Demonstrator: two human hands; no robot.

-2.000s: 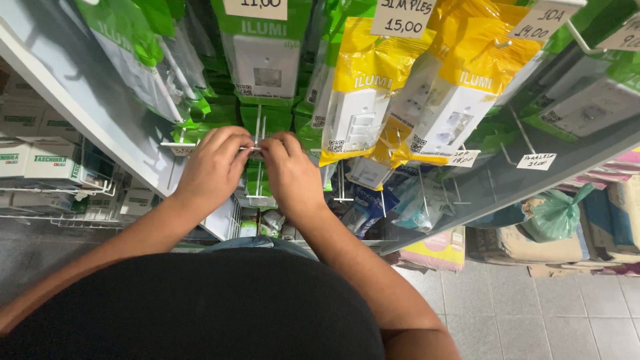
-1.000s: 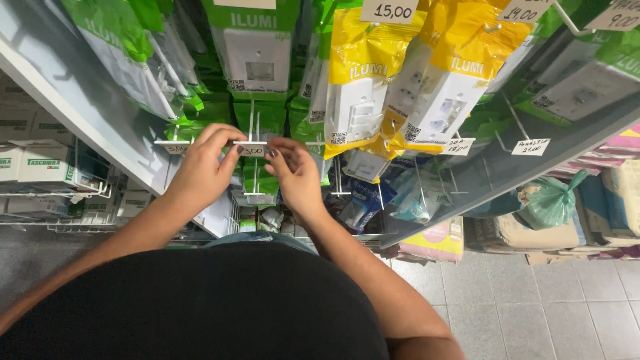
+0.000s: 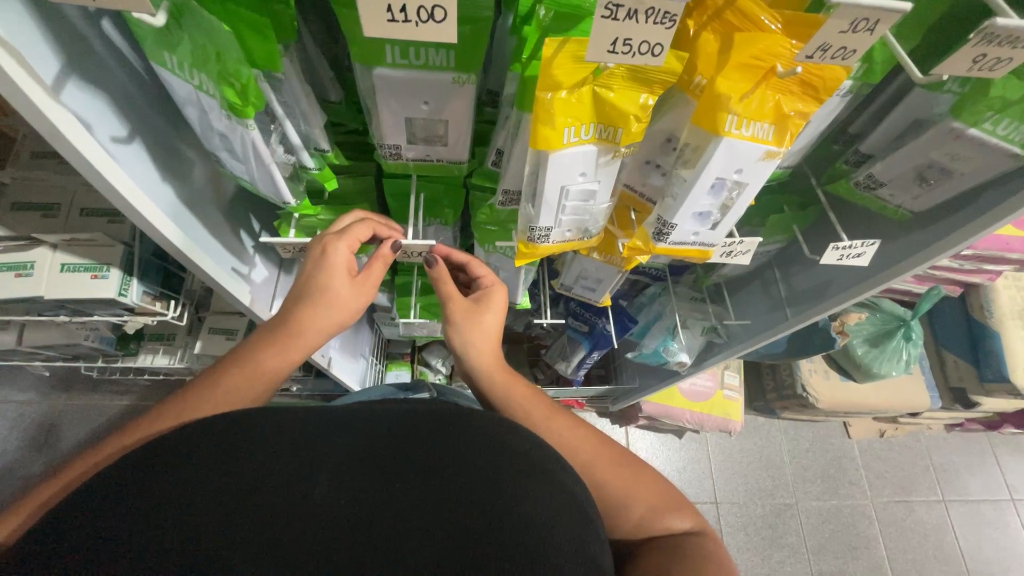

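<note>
A small handwritten price tag (image 3: 414,254) hangs at the front end of a white wire display hook (image 3: 413,204). My left hand (image 3: 340,268) is at the tag's left side, thumb and index finger at its upper edge. At its right edge, my right hand (image 3: 470,304) pinches with thumb and fingertips. Behind and below the tag hang green and clear packets (image 3: 424,210). Another price tag (image 3: 290,248) is partly hidden by my left hand. Above, a large green Ilumi packet (image 3: 424,96) with a white wall plate hangs from the rack.
Yellow Ilumi packets (image 3: 580,152) hang to the right of my hands, above empty hook ends (image 3: 549,322). A grey shelf side panel (image 3: 144,168) slants down at left, near Taschibra boxes (image 3: 88,268). A green plastic bag (image 3: 888,336) lies on stacked sacks at right.
My hands were close together at the hook end two seconds ago; the tag then showed between them, and now my fingers are at its two sides.
</note>
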